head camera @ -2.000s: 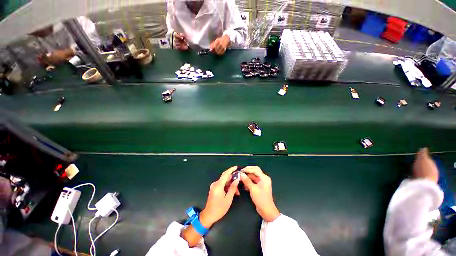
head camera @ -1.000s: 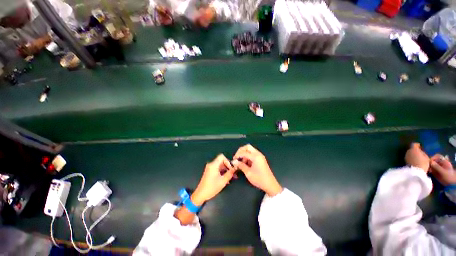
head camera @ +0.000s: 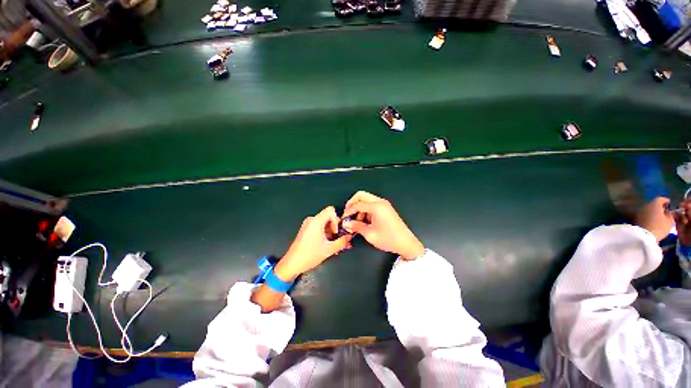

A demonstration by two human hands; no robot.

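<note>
A small black housing (head camera: 347, 225) with a pale part is held in the fingertips above the dark green work surface (head camera: 485, 220). My left hand (head camera: 314, 244), with a blue wrist strap (head camera: 271, 276), grips it from the left. My right hand (head camera: 381, 226) holds it from the right, thumb and fingers pinching it. The fingers hide most of the housing. Both hands are bare, with white sleeves.
Housings (head camera: 436, 145) lie on the green belt (head camera: 303, 98) beyond a pale seam. White pieces (head camera: 236, 17) and a tray stack (head camera: 466, 9) are on the far side. A power strip (head camera: 70, 284) and charger (head camera: 131, 272) lie left. A neighbour's sleeve (head camera: 602, 269) is at right.
The view has tilted down, so the belt sits higher and the far worker is out of frame. Both hands still hold the housing, with their fingers shifted around it. The neighbour's hands have come together.
</note>
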